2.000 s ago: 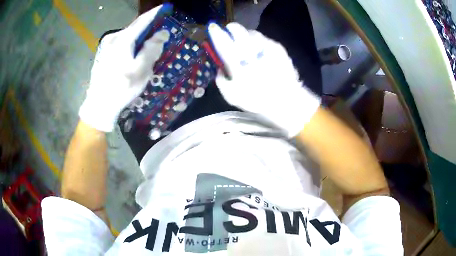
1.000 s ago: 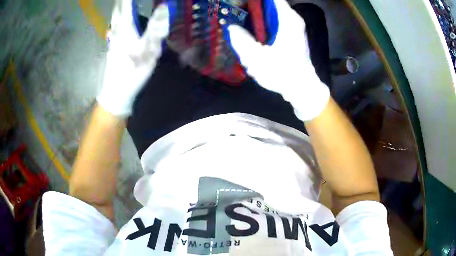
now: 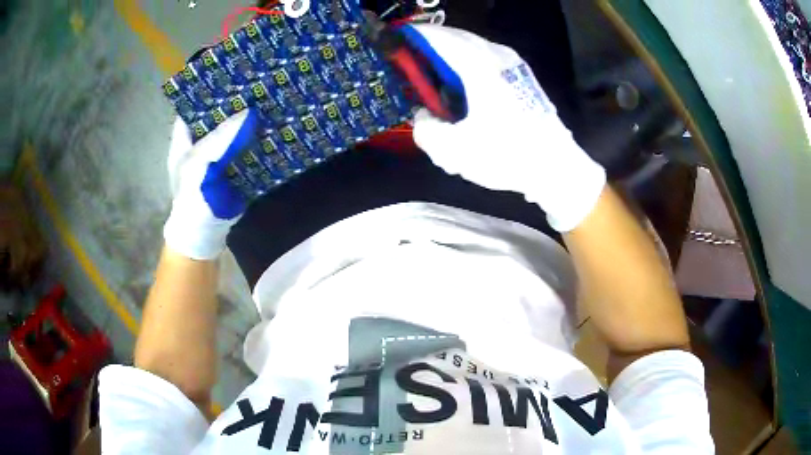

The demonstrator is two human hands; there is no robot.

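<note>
A blue PCB panel (image 3: 298, 98) with rows of small boards and yellowish marks is held over the lap, its plain grid face up. My left hand (image 3: 212, 182), in a white glove with blue fingers, grips the panel's lower left edge. My right hand (image 3: 485, 115) is at the panel's right edge, closed around a red-and-black handled tool (image 3: 413, 75). The tool's jaws are not clear. Red lead wires (image 3: 242, 19) and a few white rings (image 3: 296, 7) stick out past the panel's far edge.
The curved green bench edge (image 3: 756, 222) runs down the right, with a white foam box (image 3: 765, 107) on it holding small boards. A red plastic stool or crate (image 3: 58, 351) is on the floor at lower left. Brown cardboard (image 3: 716, 235) lies under the bench edge.
The panel now shows its plain grid face instead of the wired face with discs. My left hand has moved down to its lower left edge. My right hand has turned, showing the tool handles.
</note>
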